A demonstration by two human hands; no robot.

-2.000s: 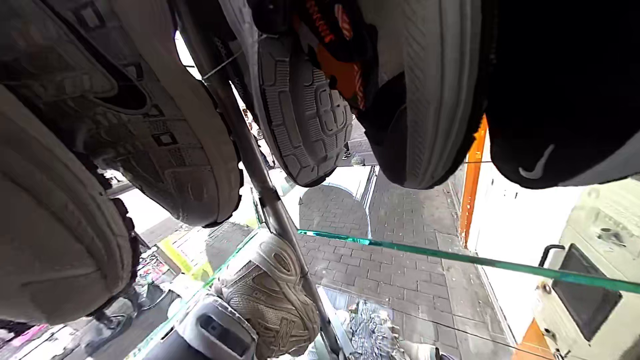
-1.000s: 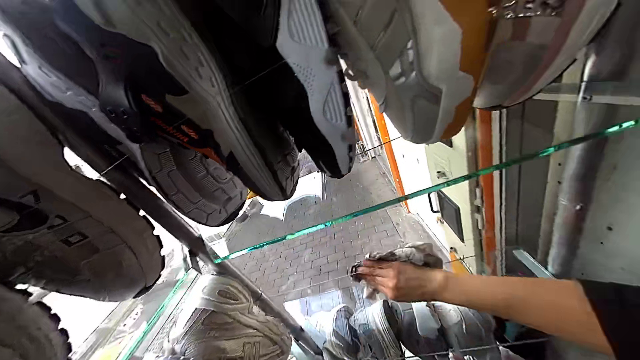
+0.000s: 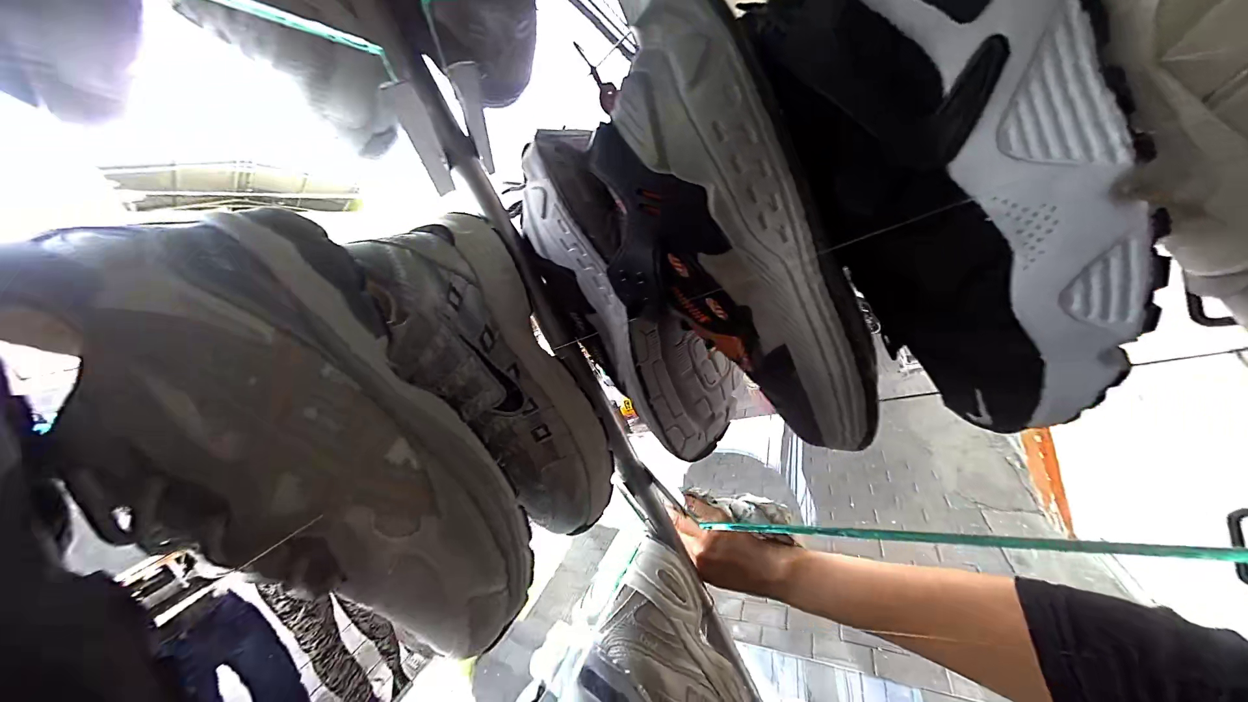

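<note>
My right hand (image 3: 746, 558) reaches in from the right in a dark sleeve, its fingers closed on a crumpled grey-white cloth (image 3: 770, 511). It is beside a slanted metal pole (image 3: 639, 478), at the left end of a glass shelf's green edge (image 3: 936, 538). Whether the cloth touches the glass, I cannot tell. Below the hand and pole sits a beige mesh sneaker (image 3: 663, 624). Above it hang the soles of a grey and orange sneaker (image 3: 780, 292) and a black and white sneaker (image 3: 1004, 234). My left hand is not in view.
Large grey sneakers (image 3: 322, 409) fill the left side, close to the camera. Another glass edge (image 3: 302, 24) crosses the top left. Beyond the glass are grey paving (image 3: 907, 468), an orange post (image 3: 1046, 478) and, at the lower left, a person's dark trousers (image 3: 229, 643).
Two seconds ago no hand showed. Since one second ago, my right hand has moved with the cloth from over the paving to beside the metal pole. The view has swung left.
</note>
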